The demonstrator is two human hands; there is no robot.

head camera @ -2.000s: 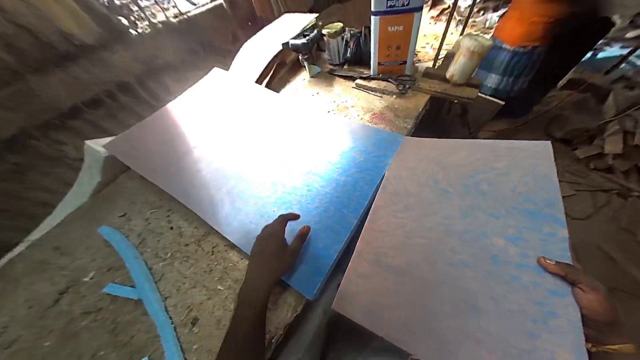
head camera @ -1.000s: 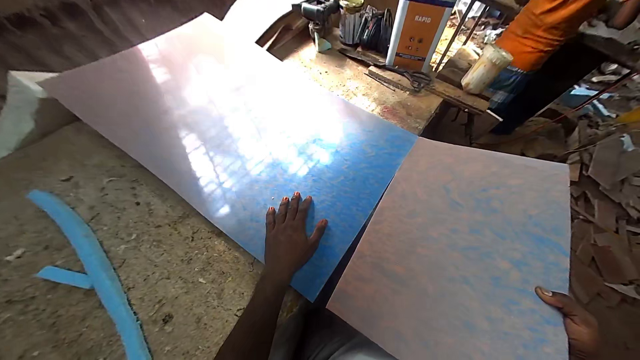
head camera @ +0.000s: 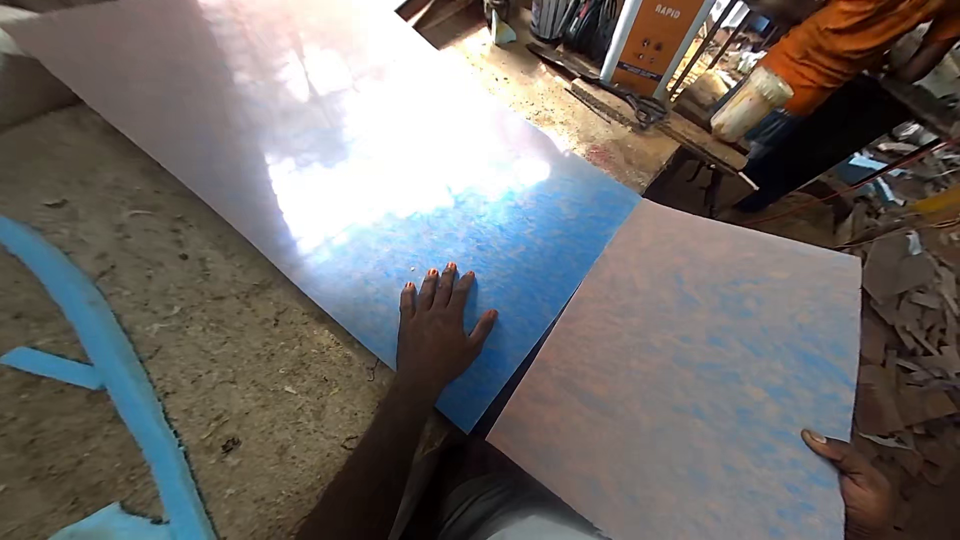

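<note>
A long glossy sheet with a mottled blue and pale pattern lies across the workbench, with strong light reflected in it. My left hand rests flat on its near end, fingers spread. A smaller sheet of the same pattern is at the right, its upper left corner meeting the long sheet's end and a narrow dark gap opening between them toward me. My right hand grips its right edge, thumb on top and the fingers hidden beneath.
Blue strips lie on the dusty workbench at left. Scissors, a metal can and a dirty plastic jar stand or lie beyond. A person in orange is at upper right, above scattered offcuts.
My left hand, partly curled two seconds ago, now lies flat with its fingers spread. My right hand still holds the smaller sheet's edge. The view has shifted.
</note>
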